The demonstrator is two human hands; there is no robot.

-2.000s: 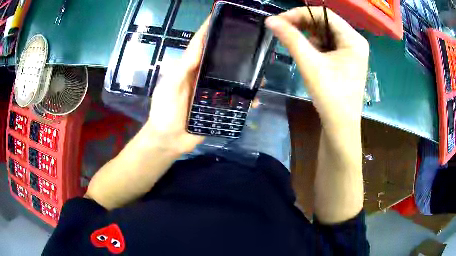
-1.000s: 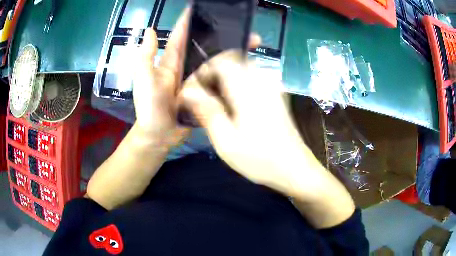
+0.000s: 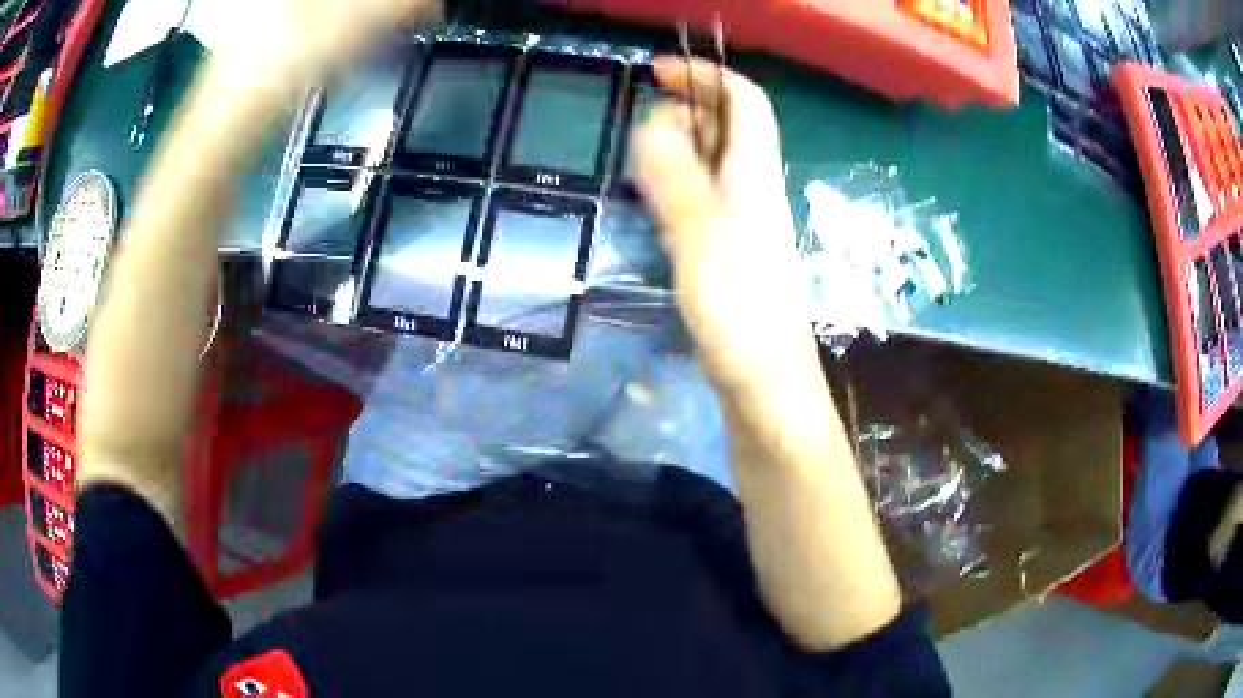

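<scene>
The clear lens tray lies on the green mat with two rows of black-framed display lenses. My right hand is at its upper right end and holds thin dark tweezers pointing up. Its fingertips cover part of the upper right lens; whether they pinch it I cannot tell. My left hand is blurred at the top edge, beyond the tray's upper left corner, and partly cut off. Its fingers and anything in it cannot be made out. No phone shows in my hands.
A red tray is at the top, another at right. Discarded film lies right of my right hand, above an open carton with scraps. A fan and red trays are at left. Another person's sleeve shows at right.
My left hand has moved up and left from the middle, and the phone is no longer visible. My right hand has left the phone and moved to the tray's right end.
</scene>
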